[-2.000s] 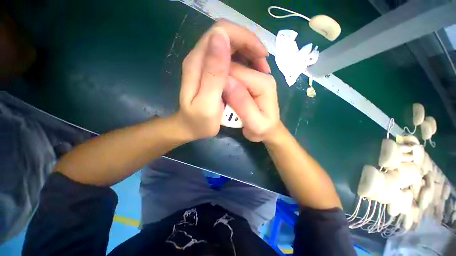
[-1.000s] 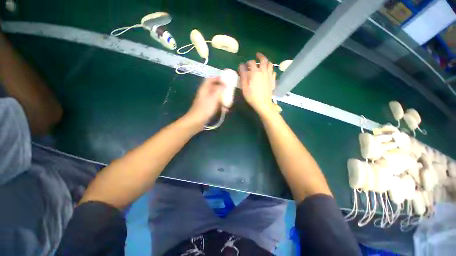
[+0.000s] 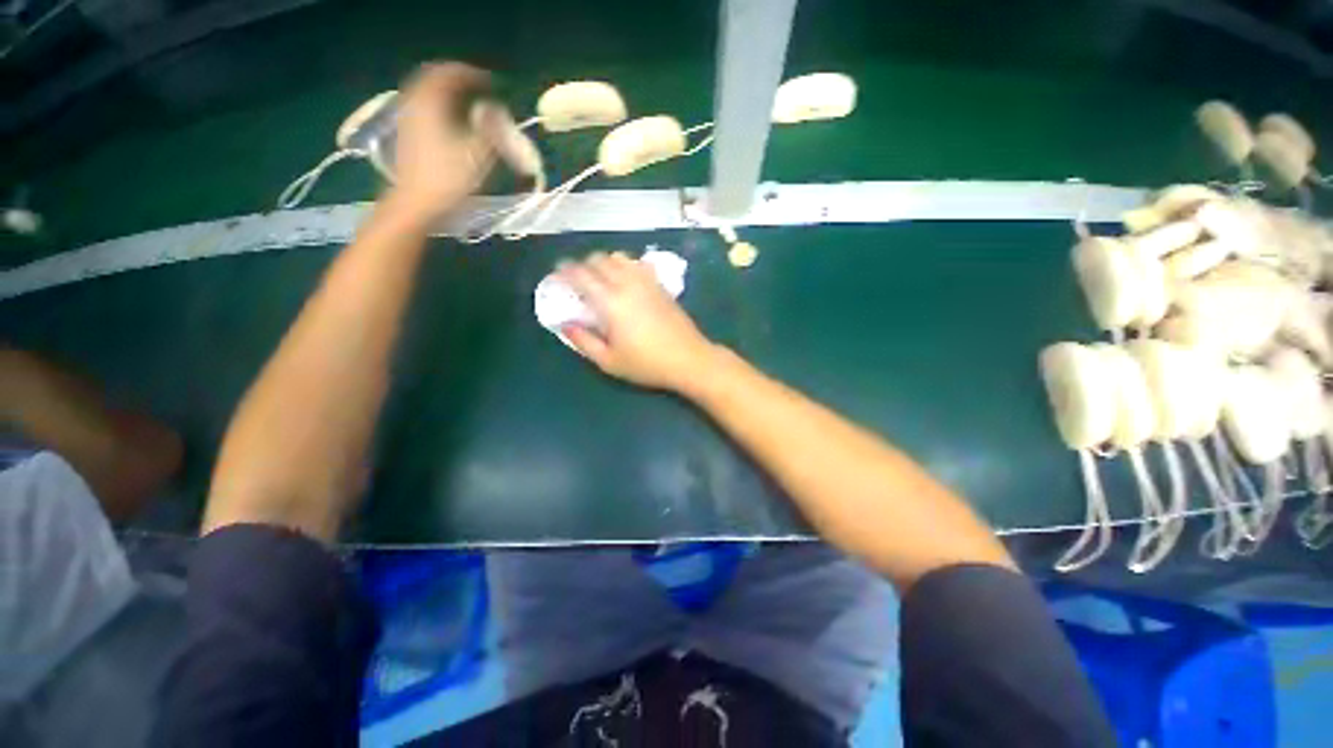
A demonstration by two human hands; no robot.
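Note:
My left hand [image 3: 439, 143] is blurred and reaches over the metal strip among cream oval bars with cords. A blurred bar [image 3: 512, 149] lies against its fingers; whether they grip it is unclear. A bar [image 3: 366, 117] with a greyish, shiny part shows left of the hand, partly hidden. My right hand [image 3: 632, 319] is low on the green surface, its fingers closed over white crumpled paper or labels [image 3: 559, 303]. More white shows beyond its fingertips. Two bars [image 3: 582, 105] [image 3: 640, 143] lie between my left hand and the post, and another [image 3: 814, 98] lies right of the post.
A grey post [image 3: 750, 117] stands at the whitish metal strip [image 3: 936, 203]. A small tan blob [image 3: 741, 253] is beside its base. A heap of bars [image 3: 1170, 387] is at the right, cords hanging over the table edge. Another person's arm [image 3: 73, 427] shows at the left.
My left hand has moved from the middle to the upper left. The bar it held there is no longer at the middle. My right hand has come down onto the white paper. The view has turned.

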